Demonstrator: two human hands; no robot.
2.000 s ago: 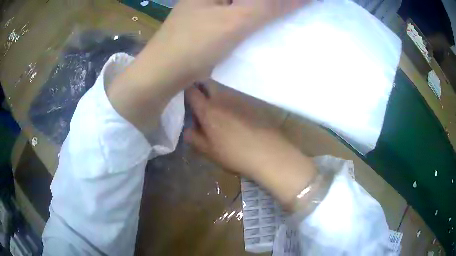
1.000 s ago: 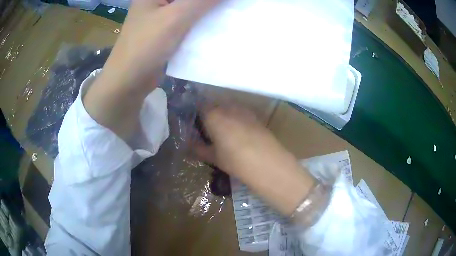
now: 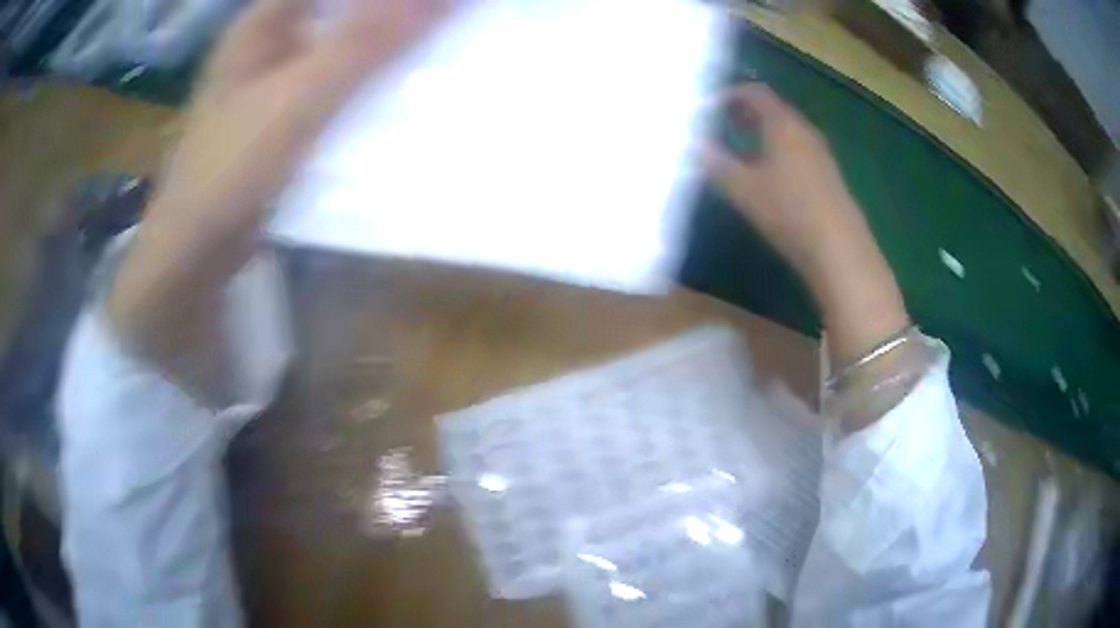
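My left hand [image 3: 332, 37] is blurred at the top left and holds a large white sheet [image 3: 516, 135] by its left side. The sheet is overexposed, so no print shows on it. My right hand [image 3: 780, 166] is at the sheet's right edge, over the green belt, with thumb and forefinger curled close together. Its fingertips are blurred beside or behind the sheet edge; whether they hold anything cannot be told. What lies behind the sheet is hidden.
Printed label sheets [image 3: 602, 429] lie overlapping on the brown bench [image 3: 356, 356]. The green belt [image 3: 933, 233] curves along the right with small white scraps. A dark plastic bag [image 3: 74, 270] is at the left. A thin pale tube [image 3: 1044, 540] lies at bottom right.
My right hand has moved from the clear plastic and dark item at the middle to the sheet's right edge. The view has shifted; the white sheet now appears further left. The white tray is no longer visible.
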